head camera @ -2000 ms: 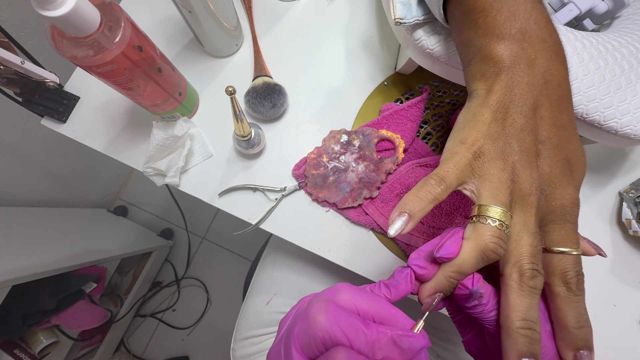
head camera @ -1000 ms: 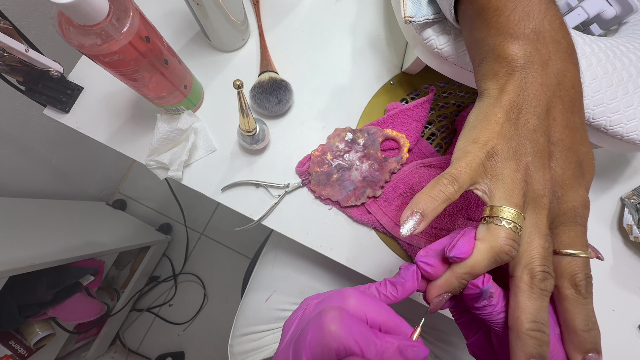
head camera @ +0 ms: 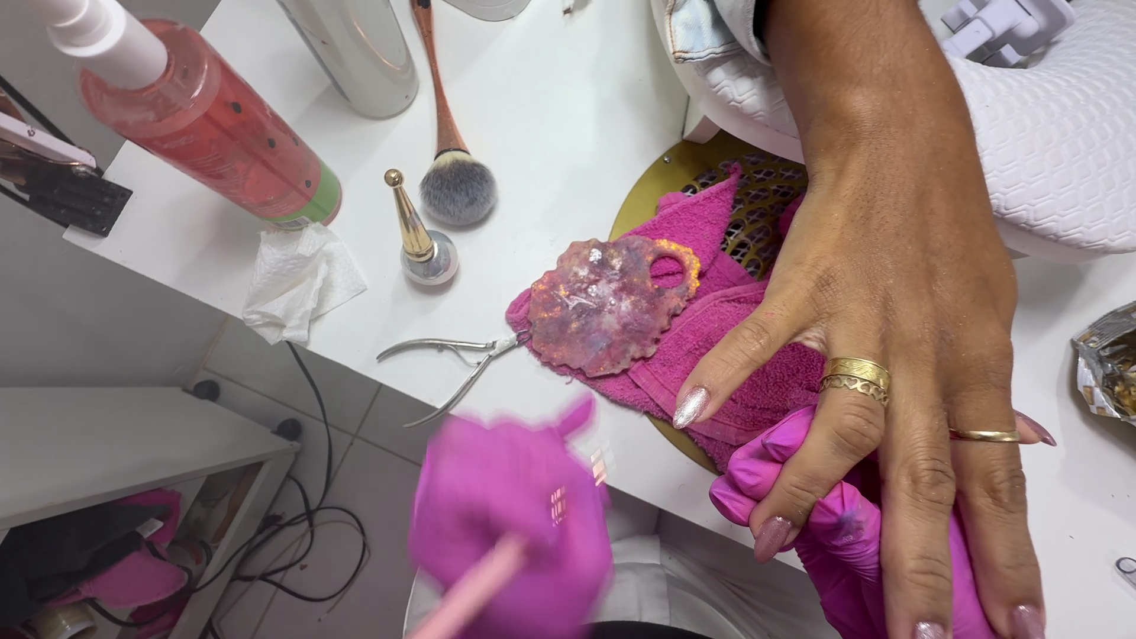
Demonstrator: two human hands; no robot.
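Observation:
My left hand [head camera: 515,524], in a pink glove and blurred, is closed on a thin pink-handled tool [head camera: 475,590] at the lower middle; its tip cannot be made out. My right hand [head camera: 843,524], also gloved in pink, holds the index finger of another person's hand [head camera: 896,257] from below. That hand lies palm down, with gold rings [head camera: 855,380] and glossy pinkish nails, the thumbnail silvery. Left of it, a marbled resin palette [head camera: 612,306] rests on a pink towel [head camera: 710,355]. Metal cuticle nippers [head camera: 466,355] touch the towel's left end.
On the white table [head camera: 568,115] stand a pump bottle of red liquid [head camera: 222,124], a whitish bottle [head camera: 355,53], a nail polish bottle [head camera: 426,253] and a fluffy brush [head camera: 457,186]. A crumpled tissue [head camera: 297,280] lies at its edge. A white cushioned armrest [head camera: 1047,151] supports the wrist; cables [head camera: 328,532] trail on the floor.
My left hand has moved left, away from the other person's fingertip, with the tool still in it. My right hand still holds the finger.

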